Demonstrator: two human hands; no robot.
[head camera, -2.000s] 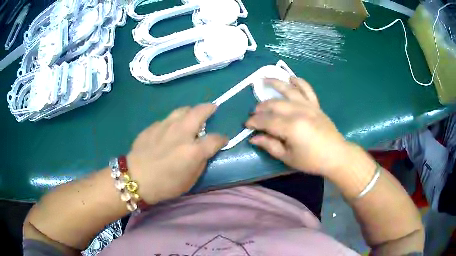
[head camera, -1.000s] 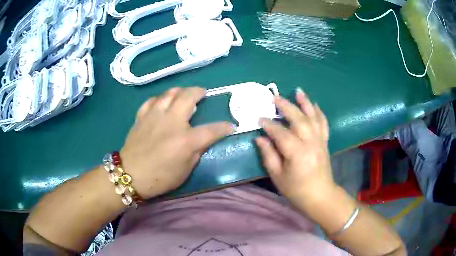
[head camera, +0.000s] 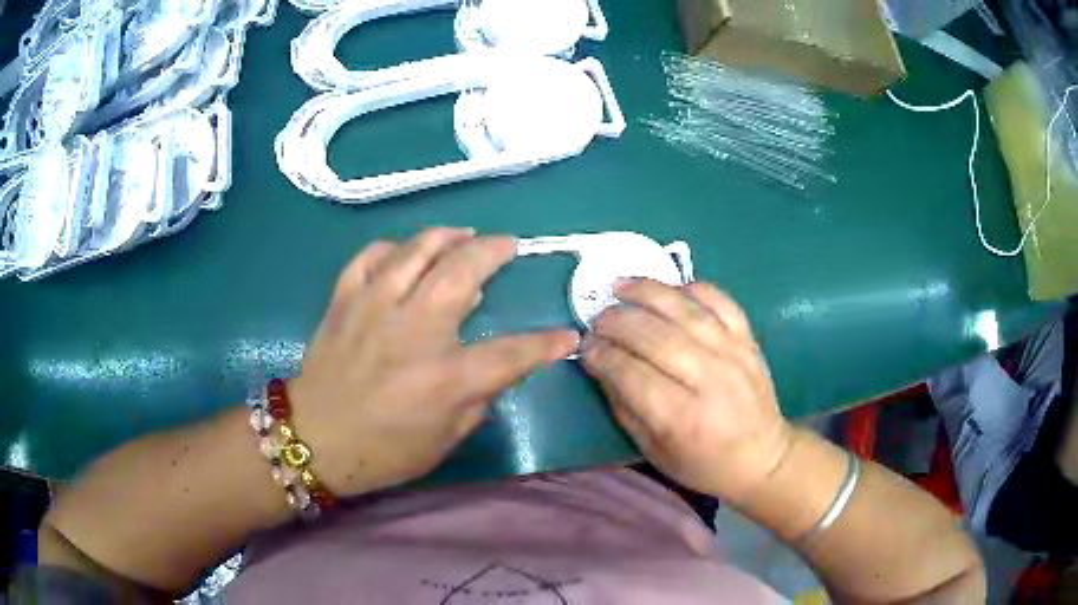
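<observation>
A white plastic frame (head camera: 606, 262) with a round disc at its right end lies on the dark green bench in front of me. My left hand (head camera: 414, 343) holds its left part, thumb on the near side and fingers on the far side, hiding the rounded end. My right hand (head camera: 686, 372) rests on the disc end, its fingertips together over the disc and its near edge. I cannot tell if a small part is between the right fingertips. A loose pile of thin clear rods (head camera: 751, 118) lies beyond my right hand.
Stacked frames (head camera: 538, 106) lie beyond my hands, and heaped frames (head camera: 118, 177) at the far left. A cardboard box (head camera: 804, 41) stands behind the rods. A white cord (head camera: 976, 177) and a yellow block (head camera: 1026, 177) are at the right. The bench edge curves near my body.
The frame has turned from slanted to nearly level, its disc end now nearer me. My right hand, spread over the disc's right side a second ago, has closed in on the disc's near edge.
</observation>
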